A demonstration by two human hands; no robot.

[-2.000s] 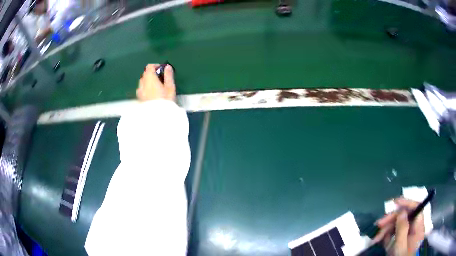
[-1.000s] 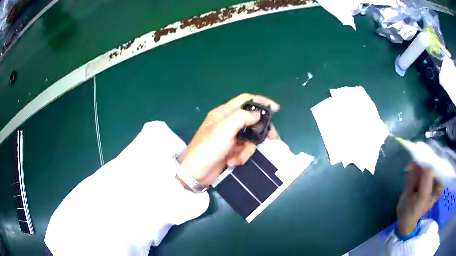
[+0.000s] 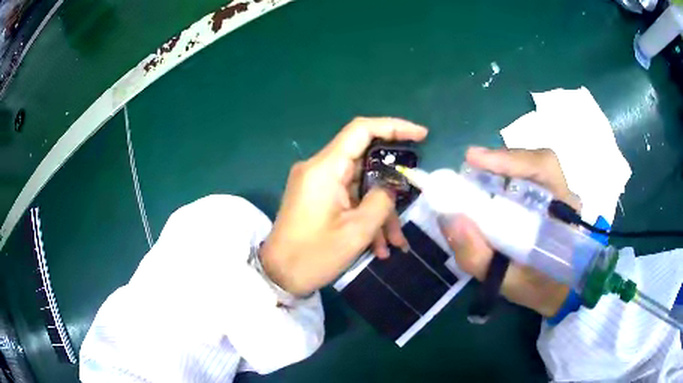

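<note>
My left hand [image 3: 329, 209] holds the black watch housing [image 3: 389, 173] between thumb and fingers, its inside facing up with a white dab in it. My right hand [image 3: 517, 224] is closed around the large dispensing syringe [image 3: 494, 213], filled with white. The yellowish needle tip [image 3: 404, 172] is at the housing; I cannot tell if it touches. A green adapter [image 3: 608, 280] is at the syringe's rear. A slim black tool [image 3: 490, 288], possibly tweezers, sticks out below my right hand. The pad sheet [image 3: 397, 288] with black rectangles lies under my left hand.
White wiping paper [image 3: 592, 142] lies behind my right hand. A worn white rail [image 3: 90, 135] curves across the upper left. A narrow pad strip [image 3: 49, 284] lies at far left. A black cord [image 3: 644, 233] runs off right. A white tube [image 3: 663, 34] lies upper right.
My left hand came back from beyond the rail with the housing. My right hand moved in from the right edge with the syringe to the housing. The view has shifted right.
</note>
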